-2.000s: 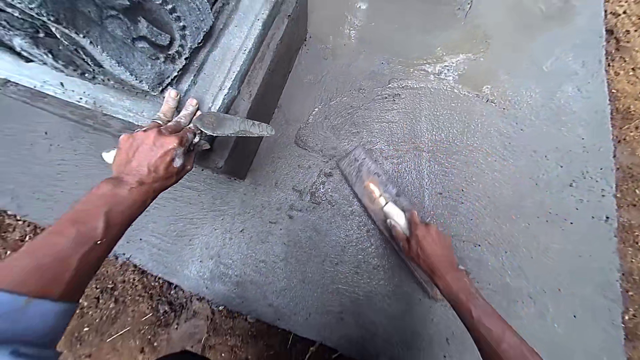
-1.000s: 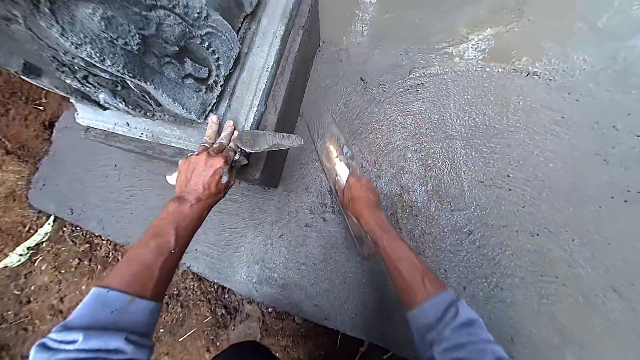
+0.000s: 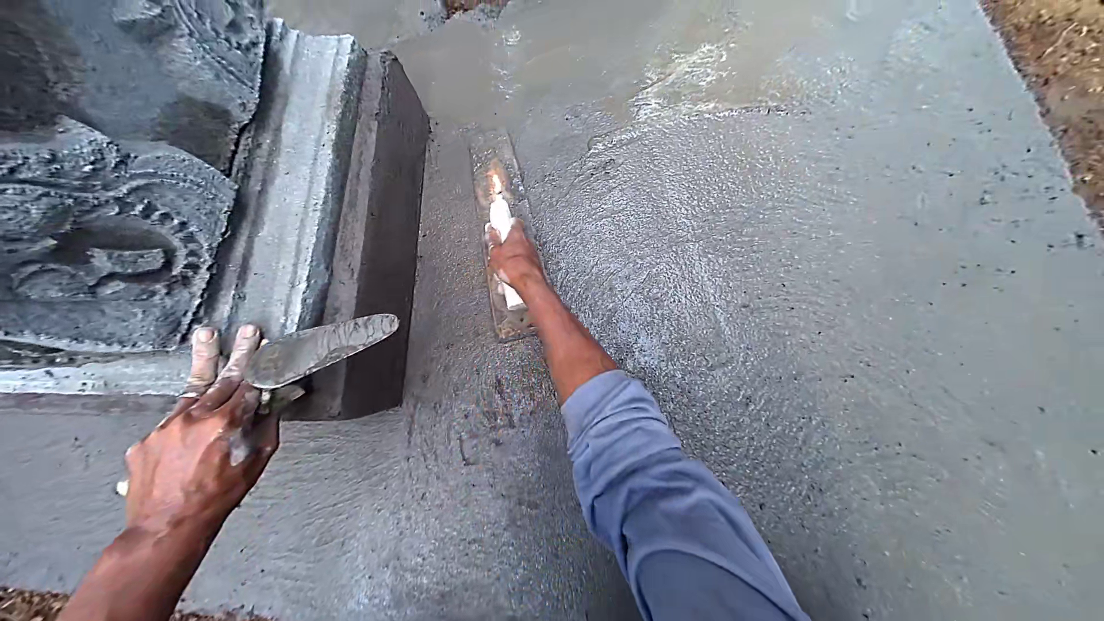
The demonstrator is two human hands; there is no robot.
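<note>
My left hand holds a small pointing trowel whose cement-smeared blade points right. Two fingertips of that hand rest on the ledge of a molded concrete plinth. Past the plinth's right side, my right hand grips the white handle of a rectangular steel finishing trowel. Its long blade lies on the wet grey cement surface, roughly parallel to the plinth's side.
Carved relief stonework stands on the plinth at the upper left. Watery cement slurry covers the far part of the slab. Brown soil borders the slab at the upper right, and some shows at the lower left.
My right hand has moved the finishing trowel away from me, up along the plinth's side, and its blade has turned more in line with that side. My left hand stays at the plinth's corner.
</note>
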